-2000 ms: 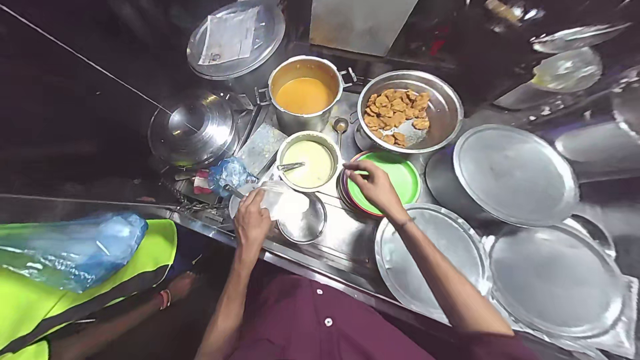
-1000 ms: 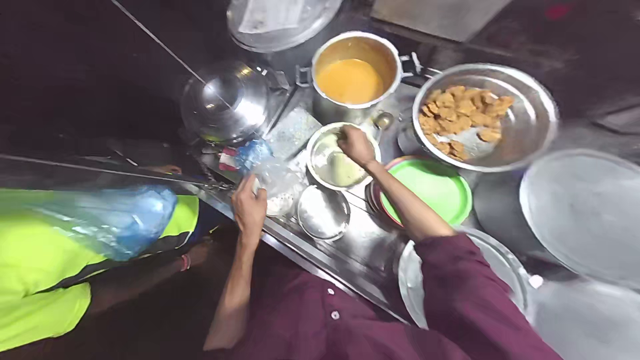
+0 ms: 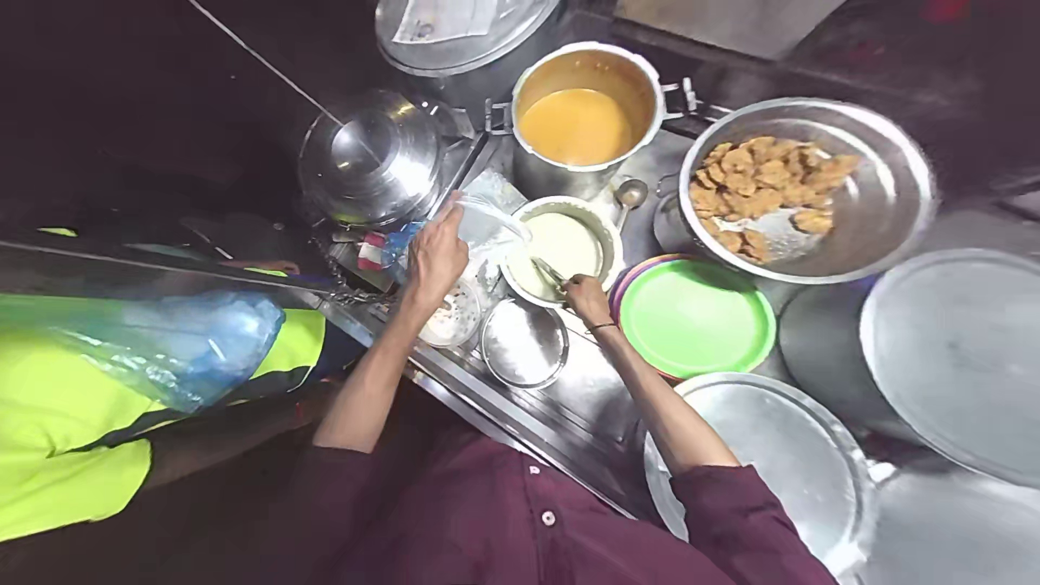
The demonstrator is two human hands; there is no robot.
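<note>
My left hand (image 3: 439, 252) grips a clear plastic bag (image 3: 487, 226), which extends over the left rim of a metal pot of pale, creamy liquid (image 3: 573, 240). At that pot's lower right, my right hand (image 3: 587, 296) is closed on the metal handle of a utensil (image 3: 548, 272) that reaches into the liquid. Below my left hand is a small container with bits of food (image 3: 452, 317). A round steel lid or plate (image 3: 524, 343) lies below the pot. Stacked plates, the top one green (image 3: 697, 317), stand to the right of my right hand.
Behind are a tall pot of orange liquid (image 3: 581, 126) and a wide metal bowl of fried pieces (image 3: 772, 191). A ladle (image 3: 630, 195) lies between them. Large round metal lids (image 3: 967, 357) occupy the right. At the left stands a person in a yellow garment (image 3: 65, 455), beside a blue plastic bag (image 3: 203, 345).
My right hand has moved from above the green plate to the utensil in the pale liquid. The clear bag in my left hand now reaches over that pot's rim.
</note>
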